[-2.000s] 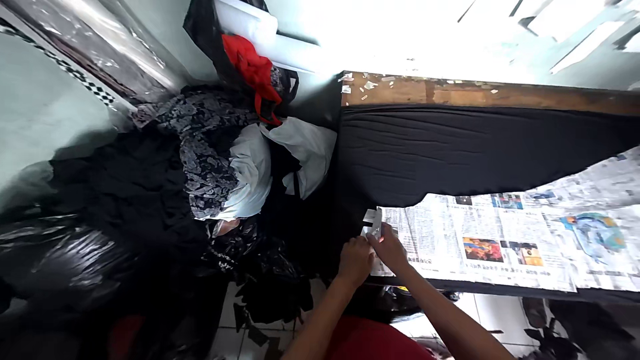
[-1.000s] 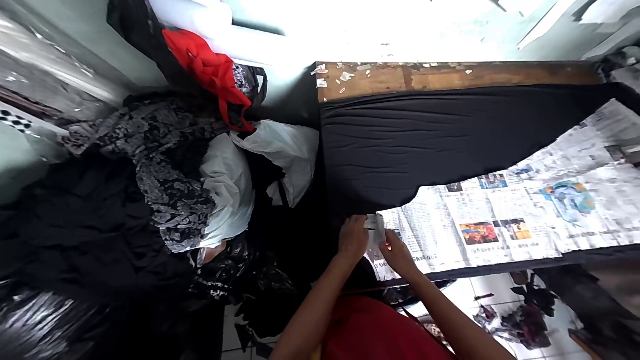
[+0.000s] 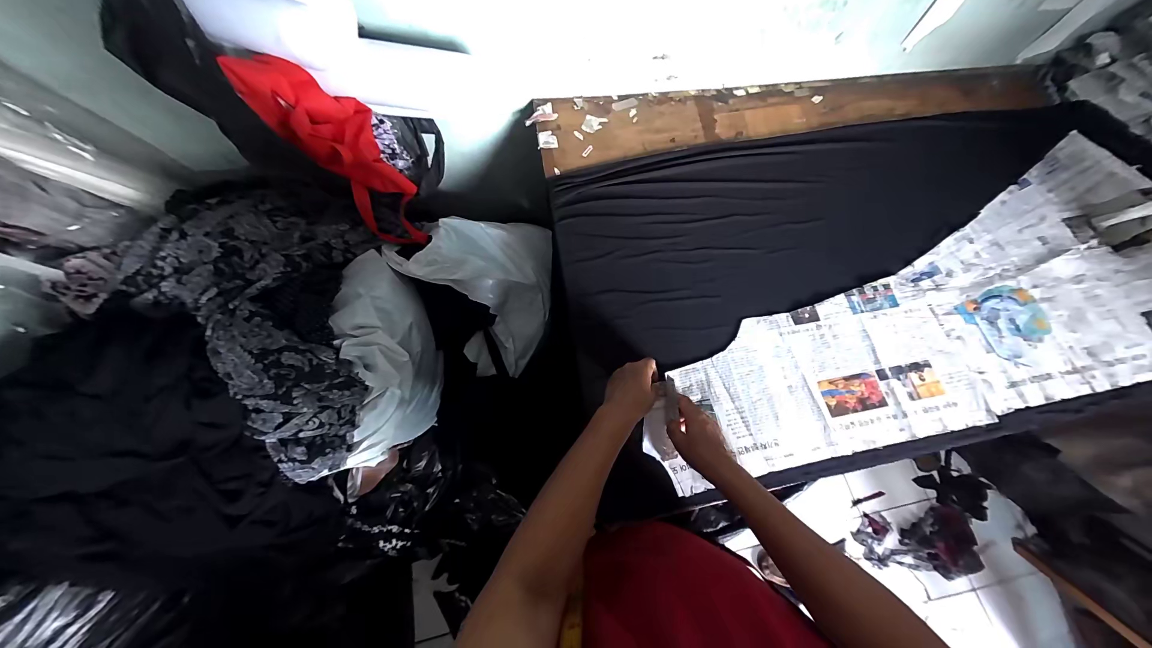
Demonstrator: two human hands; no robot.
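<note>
Black fabric (image 3: pixel 702 243) covers a wooden table, and a pattern piece made of newspaper (image 3: pixel 783 396) lies flat on it. At the pattern's left end my left hand (image 3: pixel 632 387) is closed at the cloth and paper edge; what its fingers grip is too small to tell. Close by on the right, my right hand (image 3: pixel 697 436) has its fingers bent against a small pale strip (image 3: pixel 670 400) that stands between the two hands. Whether the strip is paper or a tool cannot be told.
Paper scraps dot the bare wooden table edge (image 3: pixel 657 130). Left of the table lie white plastic bags (image 3: pixel 396 351), patterned dark cloth (image 3: pixel 270 315) and black cloth (image 3: pixel 135 450). A red bag (image 3: pixel 306 112) is behind them. Dark scraps (image 3: pixel 936 540) lie on the tiled floor at the right.
Both hands stay at the pattern's left end, close together, with small shifts of the fingers. The view has turned somewhat.
</note>
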